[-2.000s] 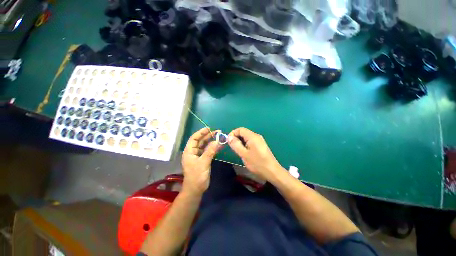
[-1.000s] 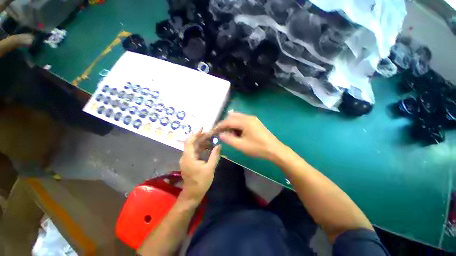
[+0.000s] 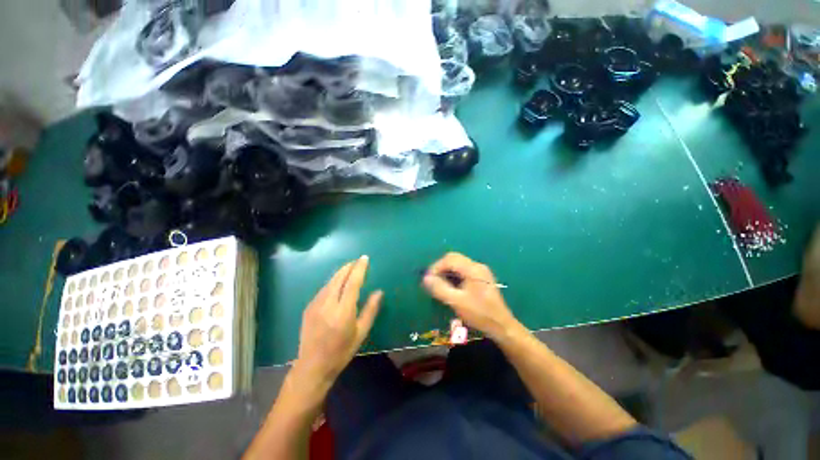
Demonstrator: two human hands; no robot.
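My right hand (image 3: 467, 292) is over the green mat near the bench edge. Its fingers are closed on a small dark item (image 3: 454, 278) with a thin pale end pointing right; what it is cannot be told. My left hand (image 3: 337, 319) is open and empty, fingers apart, to its left. Yellow scraps (image 3: 438, 338) and a white-pink piece (image 3: 459, 331) lie at the near bench edge. The white tray (image 3: 225, 314) stands left of my left hand, with dark discs (image 3: 121, 368) in its lower rows. A pale ring (image 3: 178, 238) lies at its back edge.
Black housings (image 3: 261, 175) and plastic film (image 3: 396, 135) are piled at the back left. More black housings (image 3: 584, 103) lie at the back right. Red wires (image 3: 744, 211) with white tips and a dark heap (image 3: 764, 112) lie at the right. Part of another person's arm (image 3: 809, 296) shows at the right edge.
The view has swung right, bringing the red wires into sight. My hands have parted: the left has opened, and the right now holds a small dark item over the mat.
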